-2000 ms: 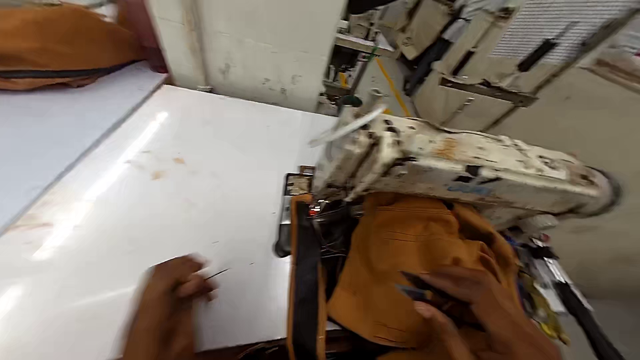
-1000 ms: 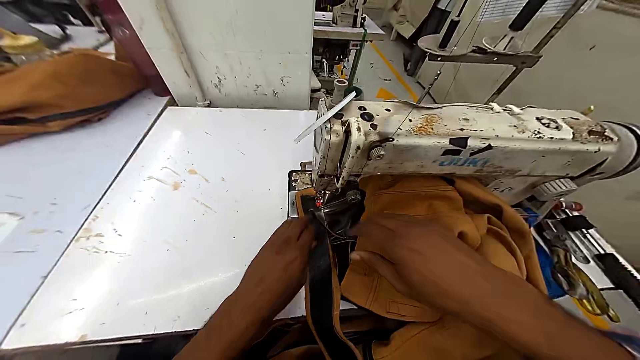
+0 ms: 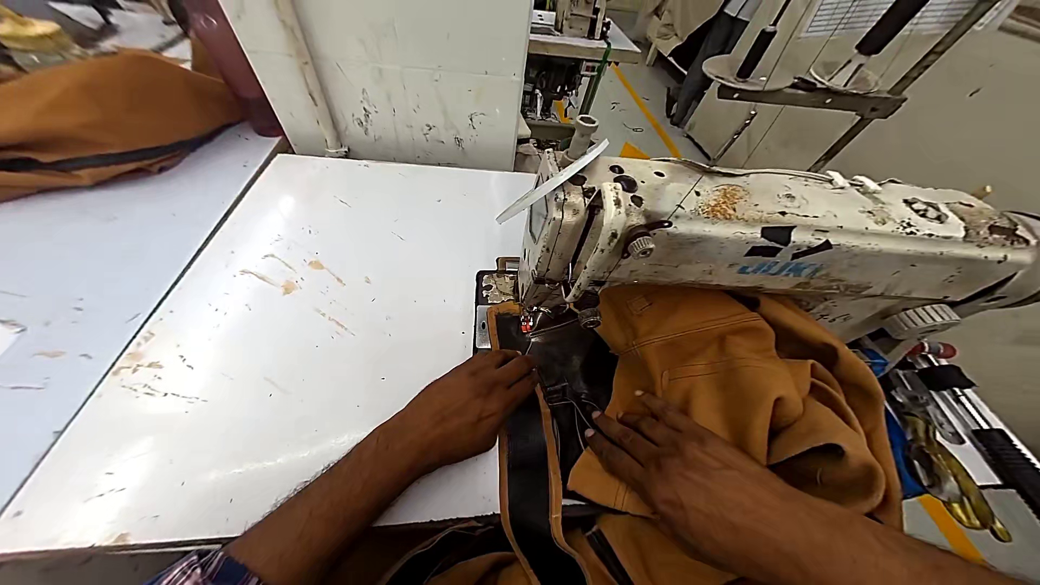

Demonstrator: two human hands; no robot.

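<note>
A worn white Juki sewing machine (image 3: 772, 236) reaches in from the right, its presser foot (image 3: 528, 319) down by a black strip with tan edging (image 3: 530, 479). My left hand (image 3: 471, 402) grips that strip just in front of the needle area, fingers bent over its edge. Flat on the tan-brown garment (image 3: 731, 349) and its black lining lies my right hand (image 3: 666, 455), fingers spread toward the strip. Loose threads run between the two hands. The garment bunches under the machine arm and hangs at the table's front edge.
The white table (image 3: 268, 349) extends to the left. Another brown garment (image 3: 106, 114) lies at the upper left, near a dark red post. Scissors (image 3: 946, 479) and other tools lie at the right. A thread stand (image 3: 812, 93) rises behind the machine; a person's legs (image 3: 705, 65) show farther back.
Two seconds ago my left hand was over the table and my right hand held a small dark tool. Both hands are now at the strip and garment; the tool is no longer seen in my hand.
</note>
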